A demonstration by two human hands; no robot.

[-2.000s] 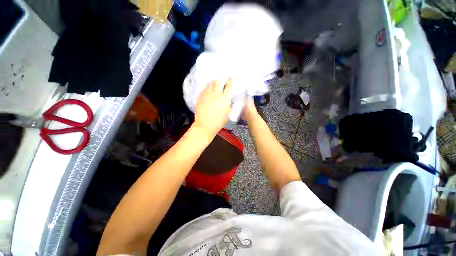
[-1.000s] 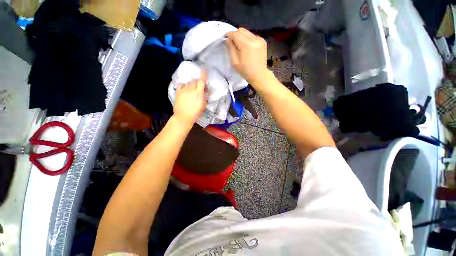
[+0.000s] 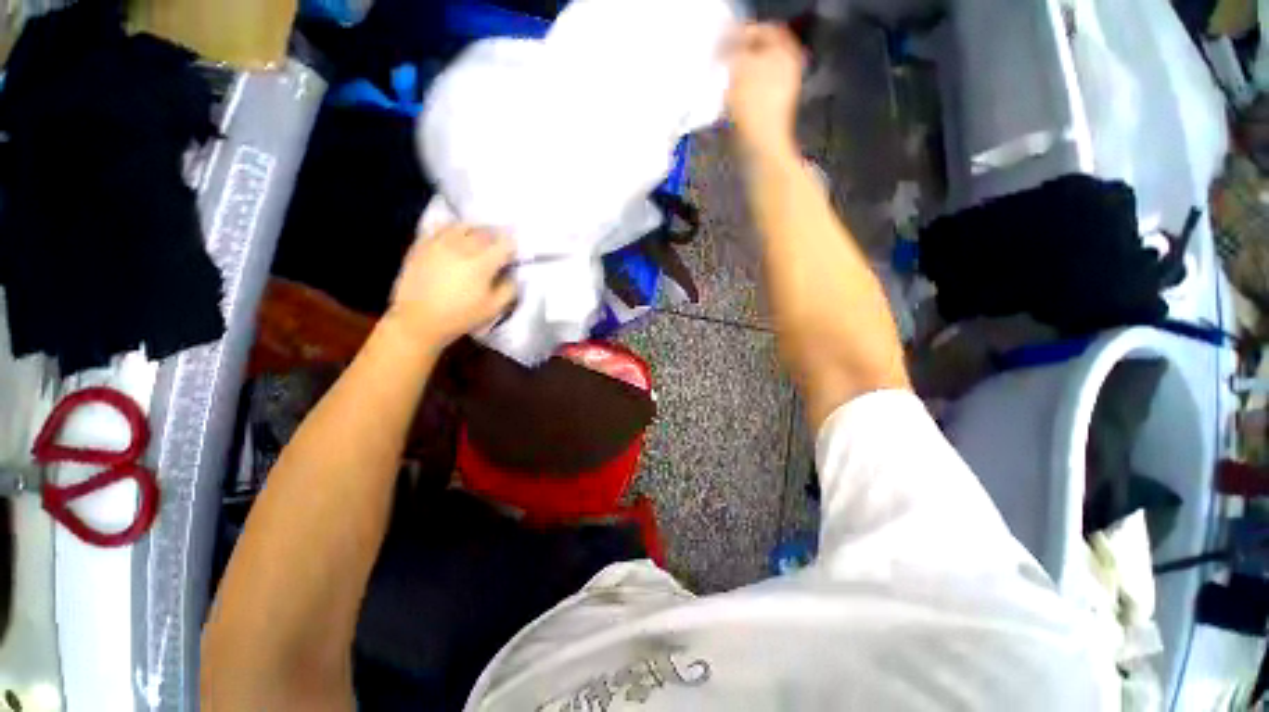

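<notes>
A bundled white garment panel [image 3: 557,132] hangs above the floor, held between both my hands. It is bright and puffy, so its folds are hard to tell. My left hand [image 3: 457,278] grips its lower left edge, with the fingers curled into the cloth. My right hand [image 3: 765,73] is raised at its upper right edge and is blurred; its fingers close on the cloth there. A brown piece [image 3: 550,417] lies on a red stool [image 3: 557,487] just below the panel.
At left, red-handled scissors [image 3: 98,466] and a black fabric stack [image 3: 105,181] lie on the white table with a ruler-like edge [image 3: 195,417]. At right are a black bundle [image 3: 1051,257] and a pale curved bin [image 3: 1030,417]. Blue material [image 3: 633,278] is behind the panel.
My right hand has moved up and right, my left hand slightly left and down, and the white panel is spread wider between them. The table and scissors sit further left in view.
</notes>
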